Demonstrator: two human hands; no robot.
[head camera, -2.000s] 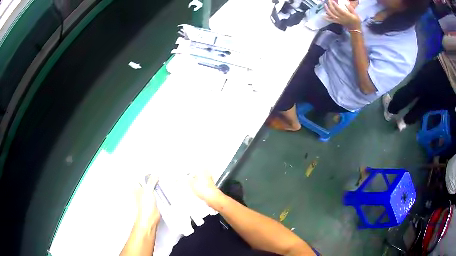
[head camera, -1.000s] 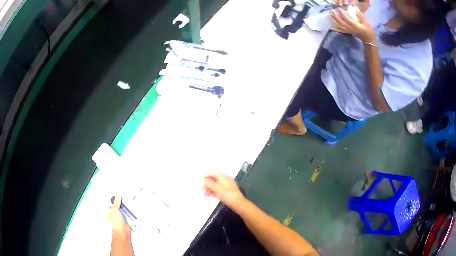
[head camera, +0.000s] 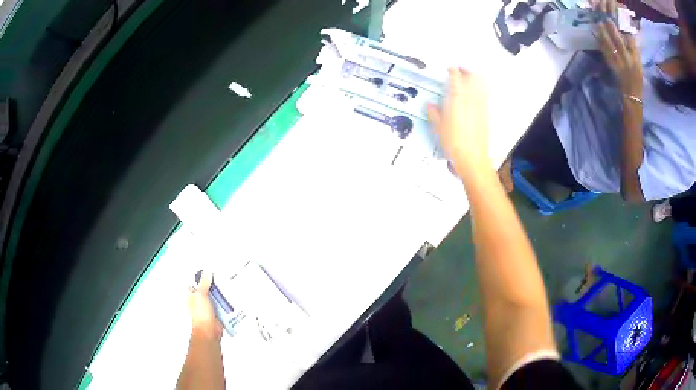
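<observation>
My left hand (head camera: 203, 311) is at the near left of the bench, its fingers on the edge of a printed product box (head camera: 248, 301) lying on the white bench top. The box shows a dark printed product on its face and is partly washed out by glare. My right hand (head camera: 462, 126) reaches far forward to the right end of the pile of flat printed cartons (head camera: 381, 95). Its fingers are at the pile's edge; whether it grips a carton cannot be told.
A small white box end (head camera: 194, 206) sticks out over the green edge strip beside the dark conveyor belt (head camera: 137, 160). A seated co-worker (head camera: 603, 129) handles a carton at the upper right. A blue stool (head camera: 610, 320) stands on the green floor.
My right arm has stretched from the near bench edge forward to the carton pile. My left hand stays at the near box. The white box end appeared on the bench edge after the earliest frame.
</observation>
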